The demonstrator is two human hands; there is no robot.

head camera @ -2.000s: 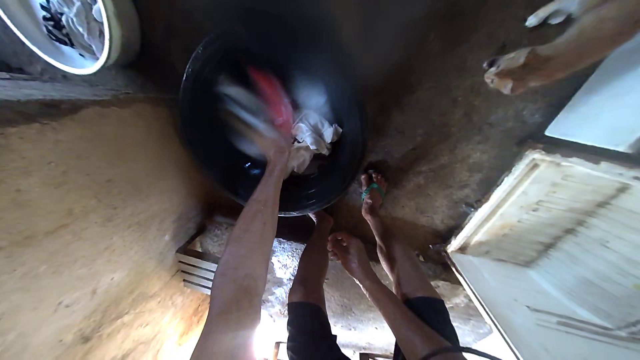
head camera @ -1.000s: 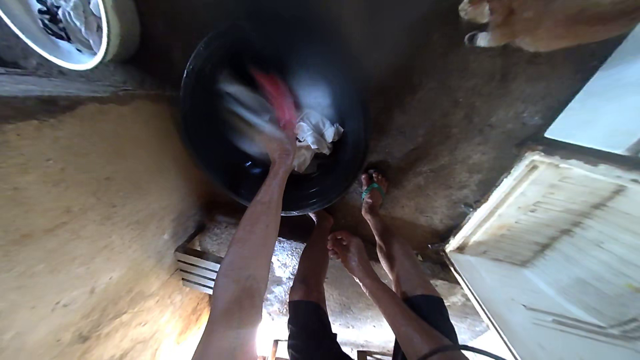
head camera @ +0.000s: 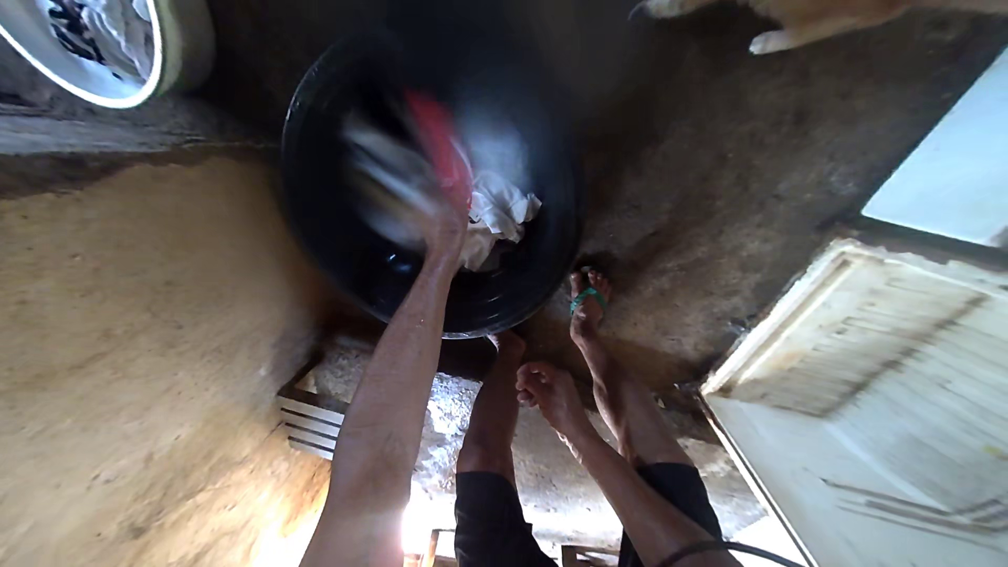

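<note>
A large round black tub (head camera: 504, 323) stands on the floor in front of my feet. My left hand (head camera: 417, 189) reaches inside it and is badly blurred, so its fingers and grip cannot be made out. A red item (head camera: 441, 142), blurred too, lies against that hand, and pale streaks show to its left. Crumpled white cloth (head camera: 504, 206) lies in the tub just right of the hand. My right hand (head camera: 547, 394) hangs near my knees, outside the tub, with its fingers curled and nothing seen in them.
A pale bucket (head camera: 157, 55) with white and dark cloth stands at upper left. An animal's paws (head camera: 776, 39) show at upper right. A worn white panelled object (head camera: 835, 331) is on the right, a yellowish wall (head camera: 157, 315) on the left, and a slatted crate (head camera: 311, 425) below the tub.
The animal at the upper right has shifted and now shows at the top edge. My left hand stays blurred in the tub beside the red item, while my right hand keeps its place.
</note>
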